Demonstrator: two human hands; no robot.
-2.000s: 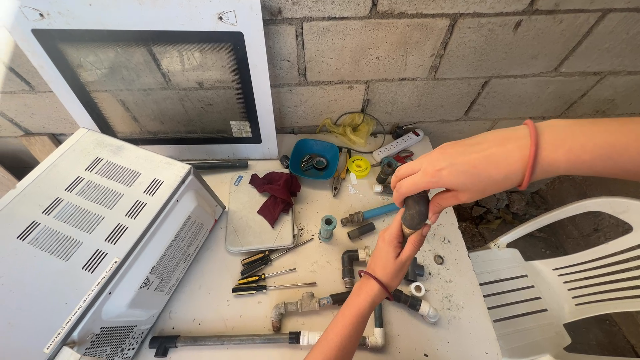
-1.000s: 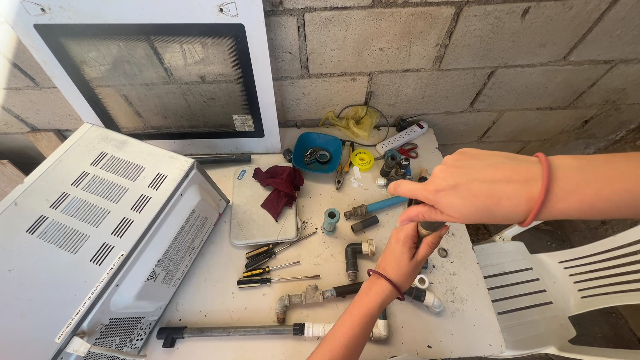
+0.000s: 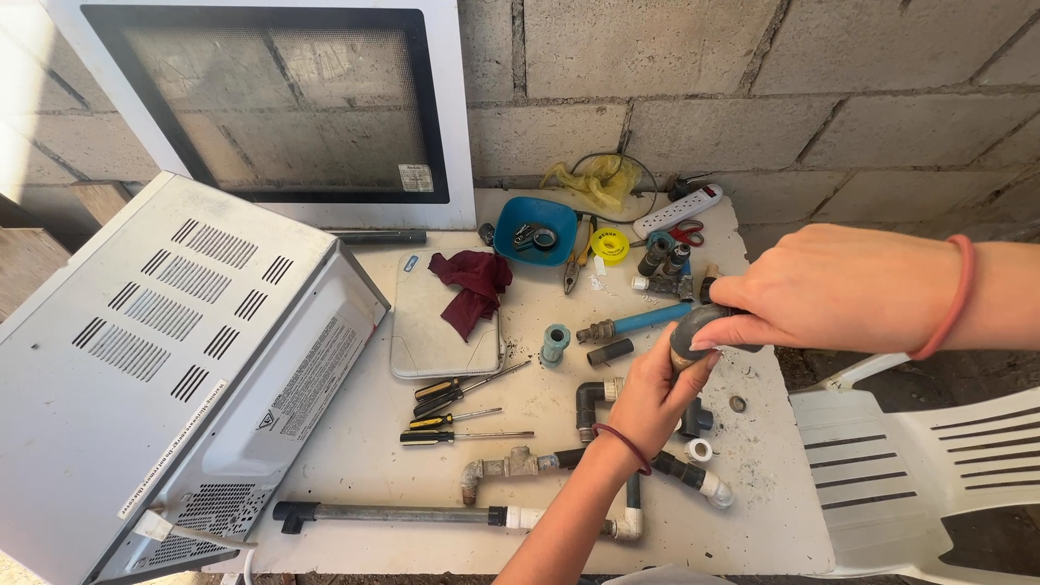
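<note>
Above the right side of the white table, my left hand (image 3: 654, 398) grips the lower end of a dark grey pipe elbow (image 3: 692, 329), where a brownish threaded part shows. My right hand (image 3: 760, 288) closes over the elbow's upper part, thumb against its side. My fingers hide much of the fitting. Beyond my left hand lie a blue pipe with a metal fitting (image 3: 650, 318) and a short black pipe piece (image 3: 610, 352). A black elbow (image 3: 587, 406) rests beside my left wrist. A joined run of grey, black and white pipe (image 3: 406, 513) passes under my left forearm.
Several screwdrivers (image 3: 439, 420), a maroon cloth (image 3: 471, 284) on a flat case (image 3: 406, 325), pliers (image 3: 573, 268), yellow tape roll (image 3: 609, 244), blue bowl (image 3: 508, 231) and power strip (image 3: 677, 211) lie on the table. A microwave casing (image 3: 203, 325) stands left; a white plastic chair (image 3: 877, 471) is right.
My right hand was near the fitting's far end one second ago; it now wraps over the elbow, whose bend shows more plainly. Both hands stay on the fitting.
</note>
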